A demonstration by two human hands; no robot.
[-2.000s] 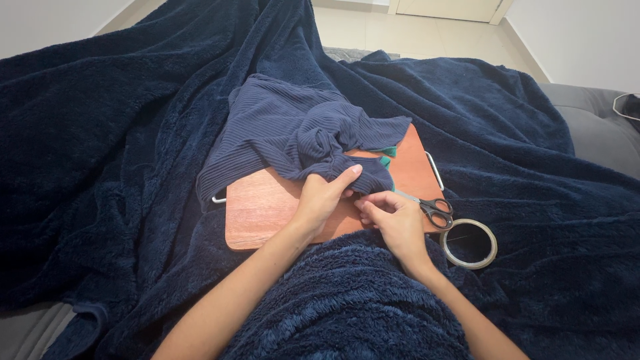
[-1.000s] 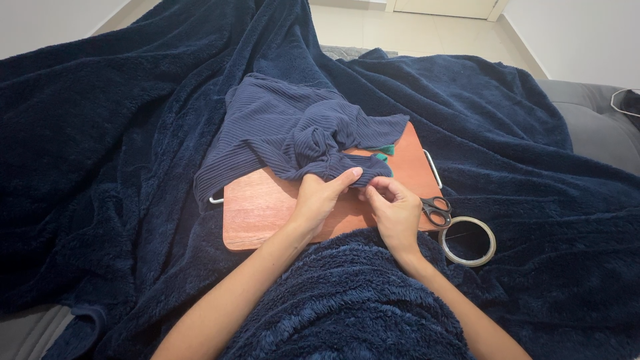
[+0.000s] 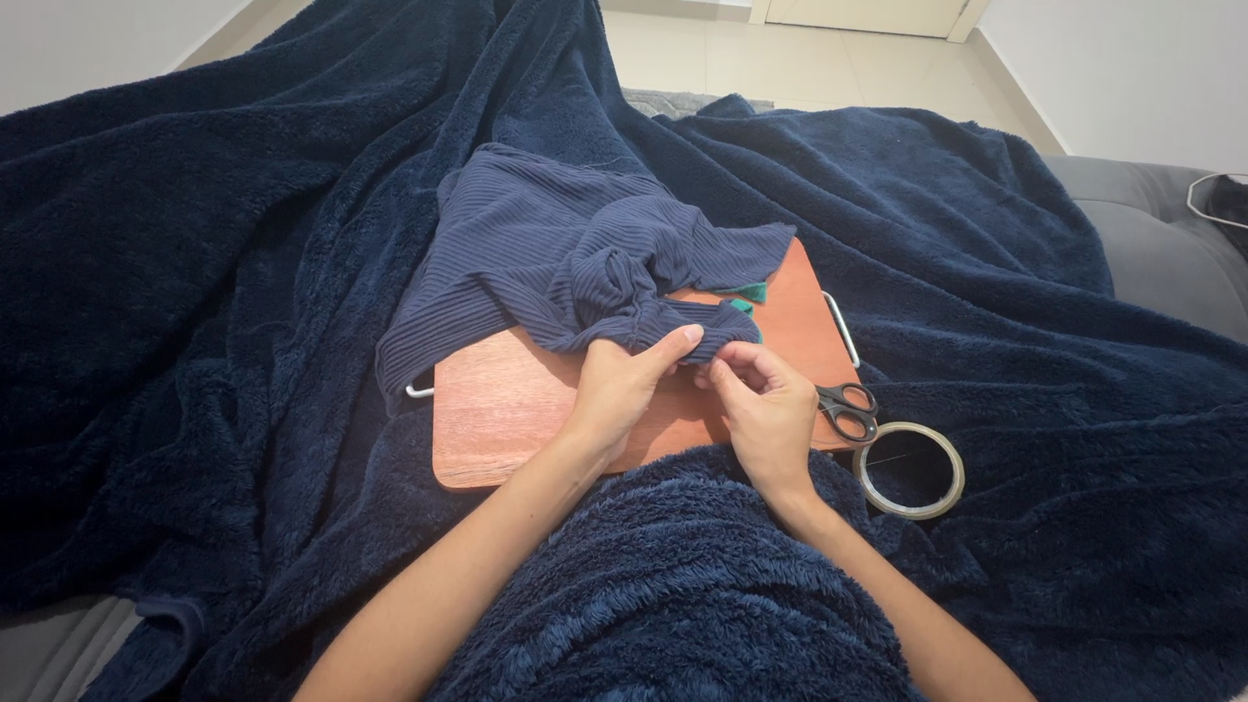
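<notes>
A navy ribbed knit garment [image 3: 546, 234] lies bunched over a reddish wooden board [image 3: 507, 419] with metal handles. My left hand [image 3: 624, 390] grips the garment's lower edge, thumb on top. Close beside it on the right, my right hand [image 3: 765, 400] has thumb and index finger pinched at the same edge; whether a needle or thread is between them is too small to tell. Small pieces of green material [image 3: 749, 292] show at the garment's right side. Black-handled scissors [image 3: 848, 411] lie at the board's right edge, their blades hidden behind my right hand.
A roll of clear tape [image 3: 954, 478] lies on the dark blue plush blanket [image 3: 1053, 390] right of the board. The blanket covers my lap and much of the grey sofa [image 3: 1160, 244]. A dark object with a pale cord [image 3: 1194, 200] is at the far right.
My right hand first moved up to the garment's edge beside my left thumb, then came slightly down. My left hand has kept its hold on the fabric throughout.
</notes>
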